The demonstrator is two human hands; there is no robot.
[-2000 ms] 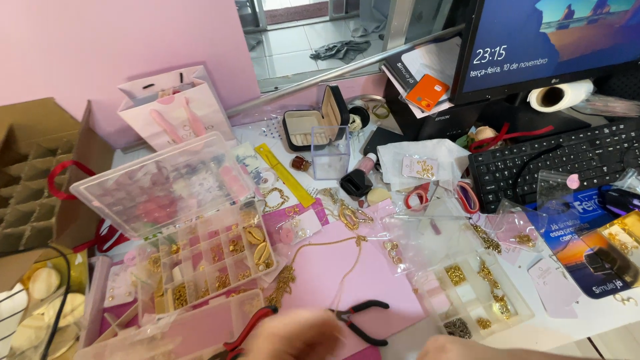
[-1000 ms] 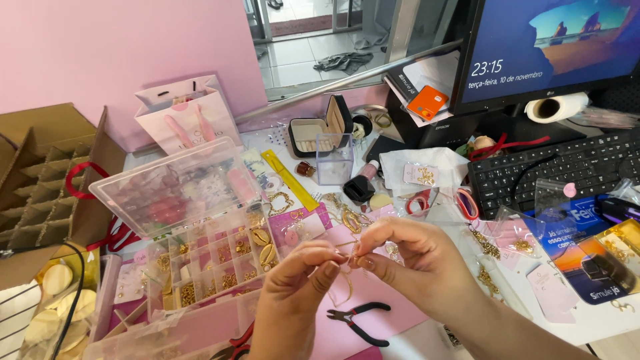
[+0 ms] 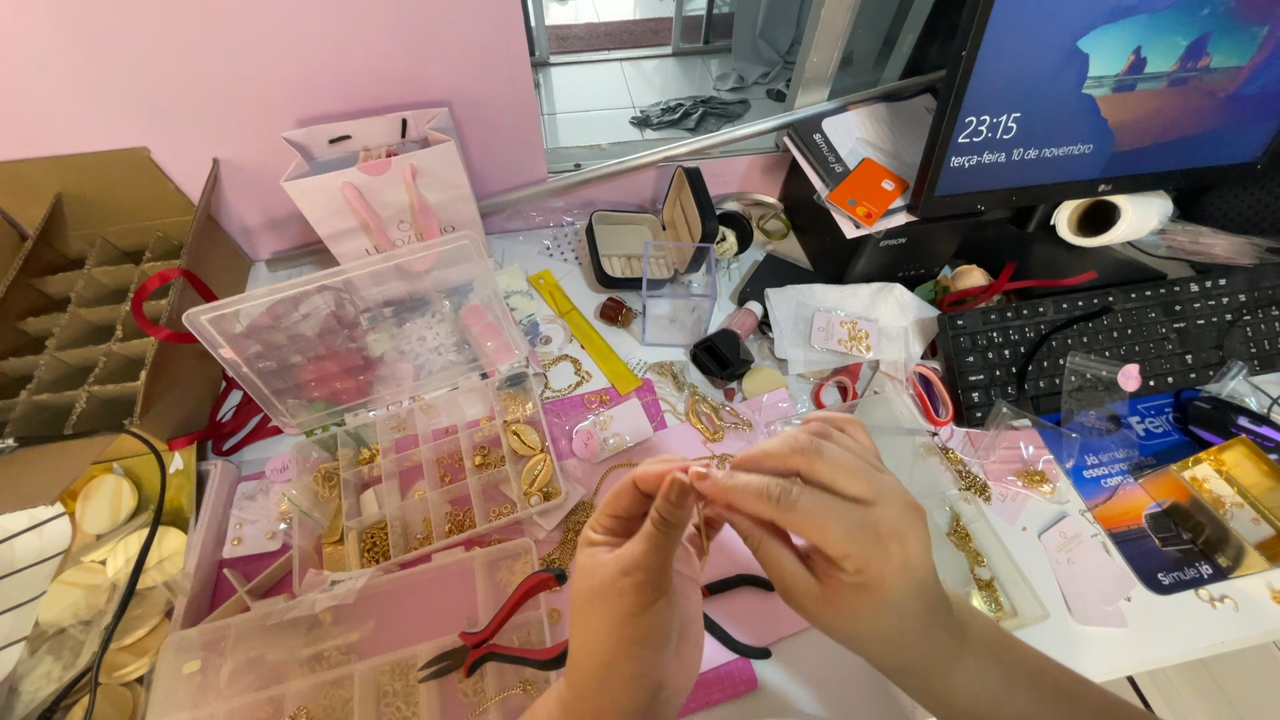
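My left hand [image 3: 650,570] and my right hand [image 3: 830,530] meet fingertip to fingertip over the pink work surface. Between them they pinch a thin gold-coloured chain [image 3: 704,530], part of which hangs down; its small end is hidden by the fingers. Left of my left hand lie red-and-black pliers [image 3: 500,635], with the jaws pointing left. Black-handled pliers [image 3: 735,640] lie behind and between my hands, their jaws hidden. More gold-coloured chain [image 3: 575,525] rests beside the compartment box, and a gold-coloured chain necklace [image 3: 710,415] lies beyond my hands.
An open clear compartment box [image 3: 440,480] of findings stands at left, a second one [image 3: 370,650] in front of it. Farther out are a yellow ruler [image 3: 585,330], a black jewellery case [image 3: 640,265] and a clear acrylic box [image 3: 678,300]. A keyboard [image 3: 1120,340] sits right, a divided carton [image 3: 90,290] left.
Both hands remain together at the fingertips, somewhat lower and turned compared with a second ago. Two seconds ago they were apart and blurred, low in the view, near the pliers.
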